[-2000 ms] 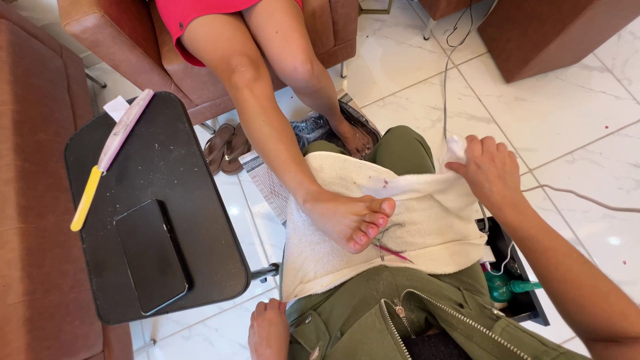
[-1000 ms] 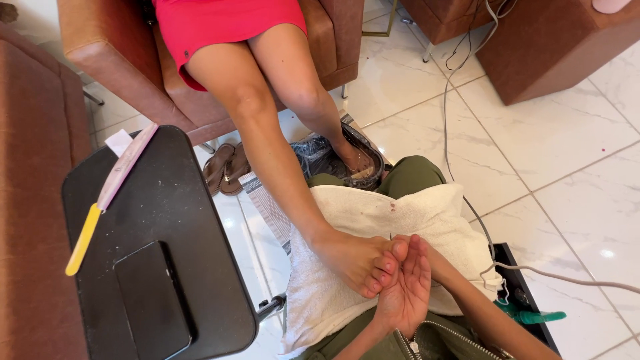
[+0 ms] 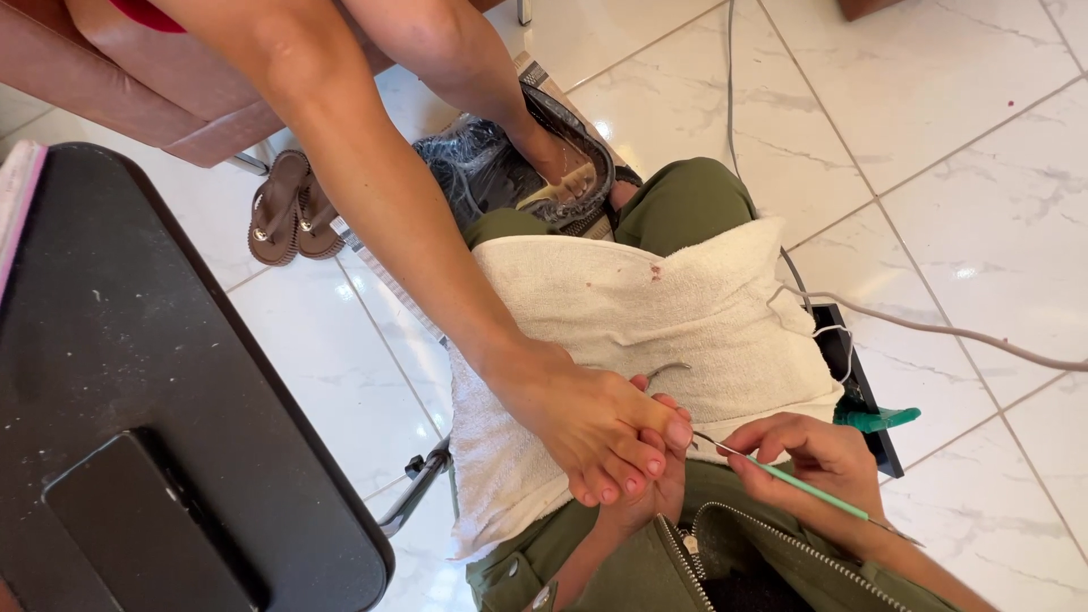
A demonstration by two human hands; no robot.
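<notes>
My left hand (image 3: 654, 484) holds the forefoot of another person's bare foot (image 3: 578, 408) from below, its fingers around the big toe and partly hidden by the foot. In my right hand (image 3: 807, 463) is a double-ended metal nail tool with a mint-green handle (image 3: 812, 490), its thin tip at the big toe's nail. A cream towel (image 3: 714, 314) with small reddish specks covers my lap under the foot. On the towel, a curved metal handle (image 3: 669, 369) of another tool shows beside the big toe, mostly hidden.
At left stands a black tray table (image 3: 280, 459) with a black smartphone (image 3: 144, 527) and part of a nail file (image 3: 17, 200). The person's other foot rests in a plastic-lined basin (image 3: 595, 140). Brown flip-flops (image 3: 276, 208), cables (image 3: 935, 327) and a black container (image 3: 884, 455) are nearby.
My right hand, beside the towel's edge two seconds ago and at the toes one second ago, now holds the green-handled tool. My left hand has moved from beside my lap to the foot. The view is closer.
</notes>
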